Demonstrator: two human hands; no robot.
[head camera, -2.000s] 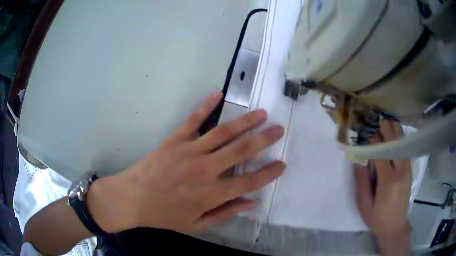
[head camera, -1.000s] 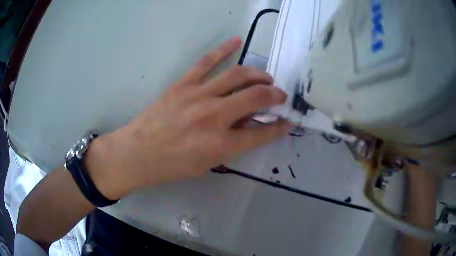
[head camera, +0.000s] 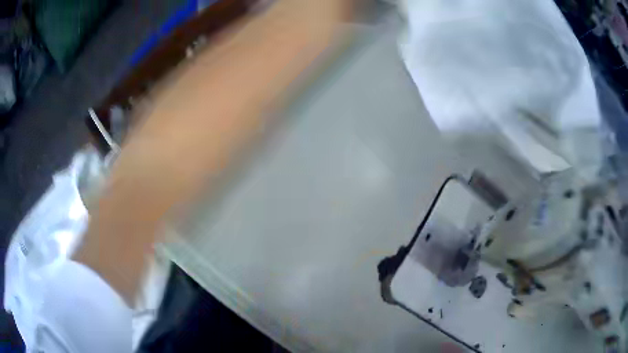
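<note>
White cloth (head camera: 503, 62), probably the jeans piece, lies loosely at the top right, beyond the sewing machine head (head camera: 544, 227). It is blurred, and its far end is cut off. The needle area shows no cloth under it; the shiny needle plate (head camera: 441, 255) and pale bed are bare. My left forearm, strongly blurred, reaches from the lower left up to the top edge. My left hand is beyond the top edge, so its hold on the cloth cannot be seen. My right hand is not in view.
The pale table (head camera: 310, 179) has a dark brown rim (head camera: 144, 83) at the upper left. More white cloth (head camera: 48, 227) hangs at the lower left, beside my white sleeve (head camera: 96, 303). Dark specks lie on the machine bed.
The view has swung, and the machine now sits lower right. The cloth has left the needle area and lies beyond the machine. My left arm has stretched up and away; my right arm has left view.
</note>
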